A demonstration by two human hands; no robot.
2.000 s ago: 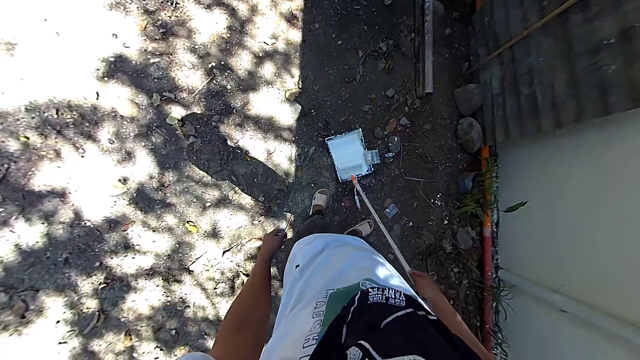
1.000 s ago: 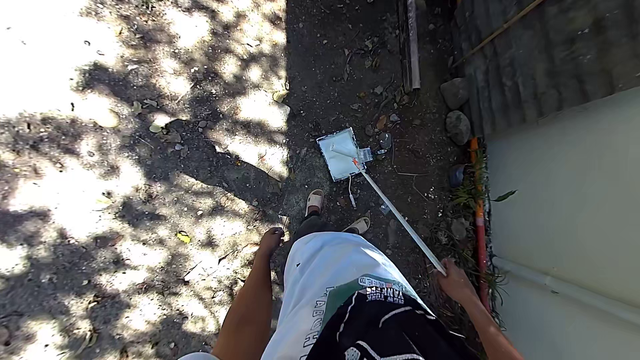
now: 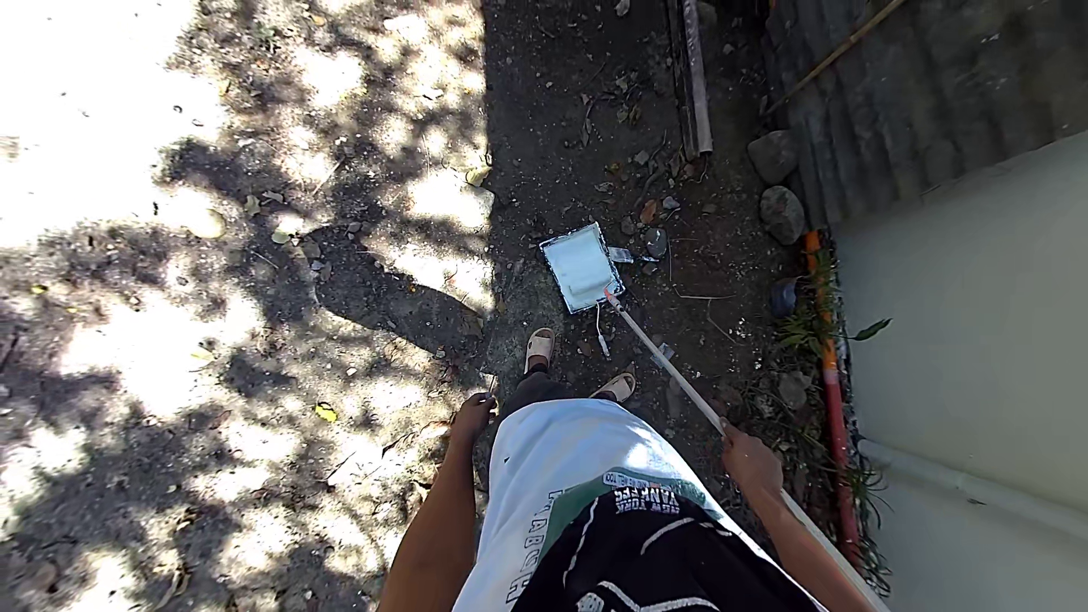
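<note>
My right hand [image 3: 752, 463] grips a long pale pole [image 3: 671, 367] that slants down to a square paint tray [image 3: 581, 262] on the dirt. At the pole's far end, near the tray's lower right corner, is an orange piece, with what looks like a paint roller lying in the white paint. A small white-handled tool [image 3: 602, 331] lies just below the tray. My left hand [image 3: 473, 415] hangs low at my left side, above the sunlit ground; a thin thing shows at its fingertips, too small to make out.
My sandaled feet stand just below the tray. To the right are two rocks [image 3: 781, 214], an orange and red pipe [image 3: 829, 365], plants and a pale wall [image 3: 969, 340] with a pipe along it. Corrugated metal sheeting [image 3: 926, 93] and long boards [image 3: 693, 76] lie farther up.
The roller end went from the tray's upper part to its lower right corner. My right hand's place along the pole differs between the frames. My left hand stays low at my side.
</note>
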